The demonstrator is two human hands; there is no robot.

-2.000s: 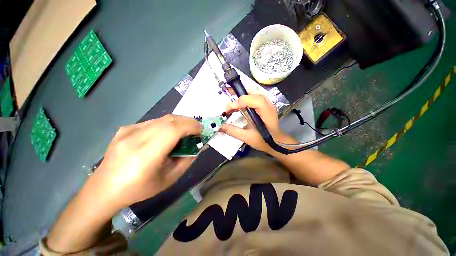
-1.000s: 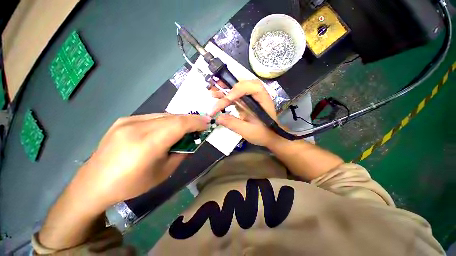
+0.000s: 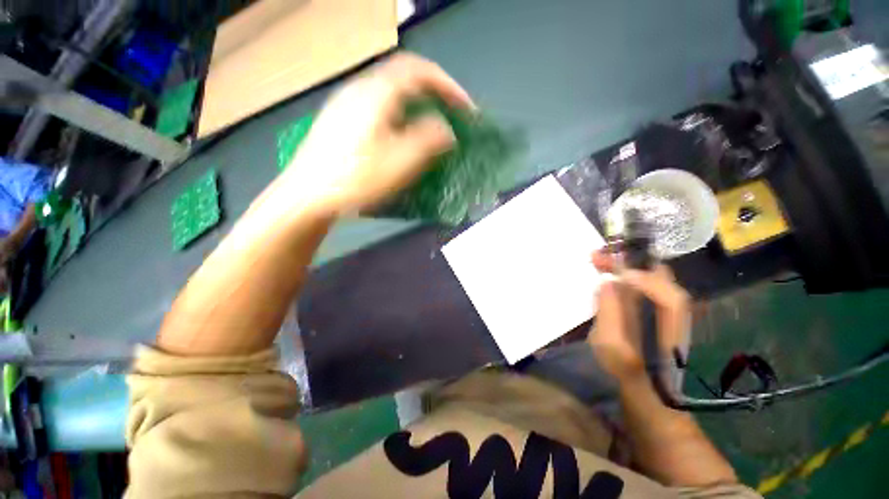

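Note:
My left hand [image 3: 375, 136] is raised over the conveyor belt and grips a green printed circuit board [image 3: 473, 166], which is blurred. My right hand [image 3: 638, 312] is blurred and holds the dark soldering iron [image 3: 638, 239] at the near edge of the waste cup [image 3: 682, 210]. The iron's tip cannot be made out. The white backing board [image 3: 526, 268] lies flat on the black mat [image 3: 380, 317] between my hands, with nothing on it.
Two more green boards [image 3: 196, 209] lie on the conveyor [image 3: 127, 278] at the left. A brown cardboard sheet [image 3: 297, 58] is beyond. The yellow block [image 3: 753, 216] and a large dark box [image 3: 838, 175] stand right of the cup. The iron's cable [image 3: 799, 392] curves right. Another person's arm [image 3: 19, 219] shows far left.
The view has shifted left. My left hand has lifted the board off the white backing board and out over the conveyor. My right hand has moved right with the iron, to the cup.

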